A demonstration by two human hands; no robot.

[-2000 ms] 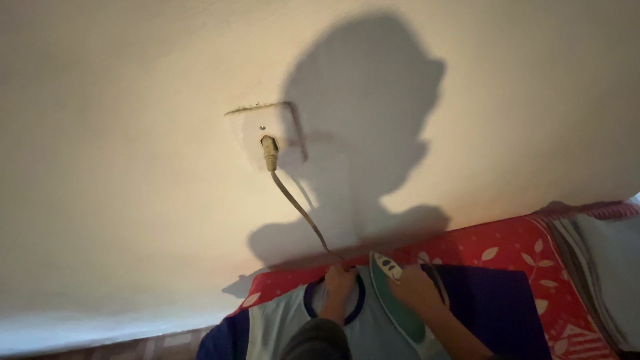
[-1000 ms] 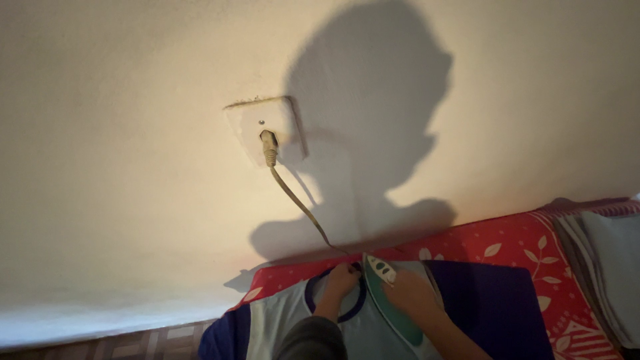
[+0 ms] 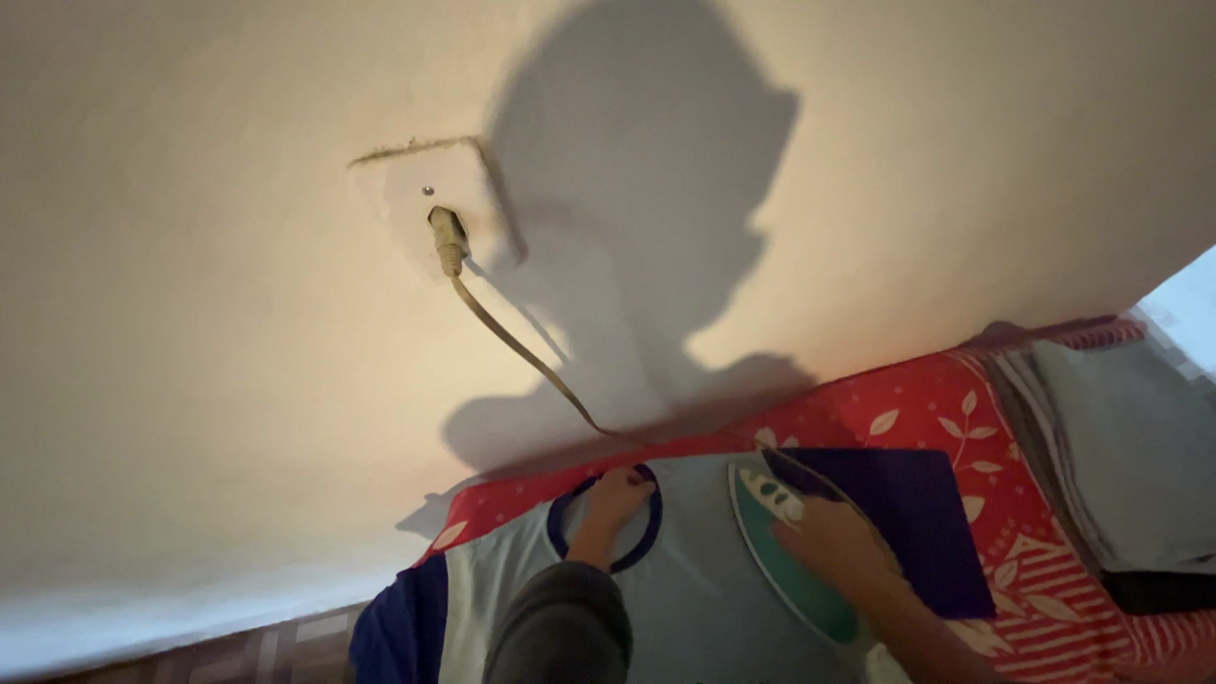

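A light grey shirt point(image 3: 708, 570) with dark blue sleeves and a dark blue neckband point(image 3: 654, 532) lies spread on a red patterned cloth point(image 3: 912, 404). My left hand point(image 3: 619, 494) is at the top of the neckband, its fingers closed on it. To the right, my right hand point(image 3: 831, 541) grips the handle of a green and white clothes iron point(image 3: 793, 570), whose tip points up toward the wall. The iron rests on the shirt between the neckband and the right sleeve point(image 3: 912, 513). Its soleplate is hidden underneath.
A power cord point(image 3: 518, 347) hangs from a plug point(image 3: 448, 237) in a wall socket plate point(image 3: 404, 195) and reaches the cloth's far edge. Folded clothes point(image 3: 1130, 446) lie at the right. Tiled floor point(image 3: 256, 655) shows at lower left. A head-and-shoulders shadow falls on the wall point(image 3: 190, 285).
The iron in my right hand has moved right, away from the neckband toward the right sleeve. My left hand stays at the neckband.
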